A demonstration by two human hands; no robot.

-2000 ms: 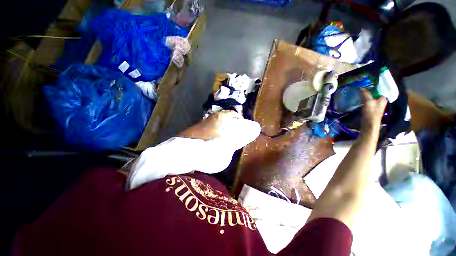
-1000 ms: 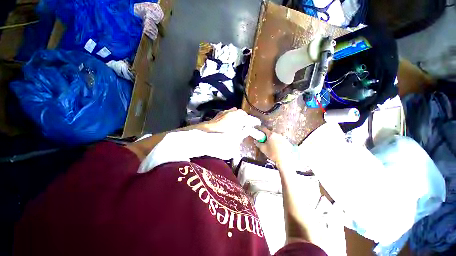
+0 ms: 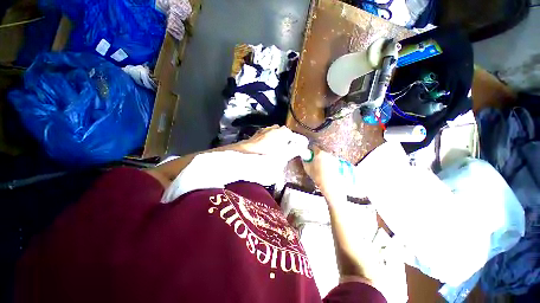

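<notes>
White cloth [image 3: 228, 171] lies over my left forearm and its end is gathered at my left hand [image 3: 273, 142], which grips it. My right hand [image 3: 318, 168] meets the left at the table's near edge and is closed on a small green-ringed tool [image 3: 308, 155]; its tip is hidden at the cloth. The hands almost touch. A bright, overexposed white garment [image 3: 414, 207] lies to the right, beyond my right forearm. Folded white garments [image 3: 305, 207] lie below my right hand.
A grey spot cleaning gun [image 3: 382, 74] with an off-white cup stands on the brown table [image 3: 317, 47]. Beyond are a black holder [image 3: 456, 65] with small tools and a white cone [image 3: 404, 134]. Blue bags [image 3: 89, 106] bulge from a carton at left. Black-and-white cloth [image 3: 254, 97] lies beside the table.
My right hand has come back from the black holder to my left hand, now with the small green-ringed tool. Over the last second both hands have barely moved.
</notes>
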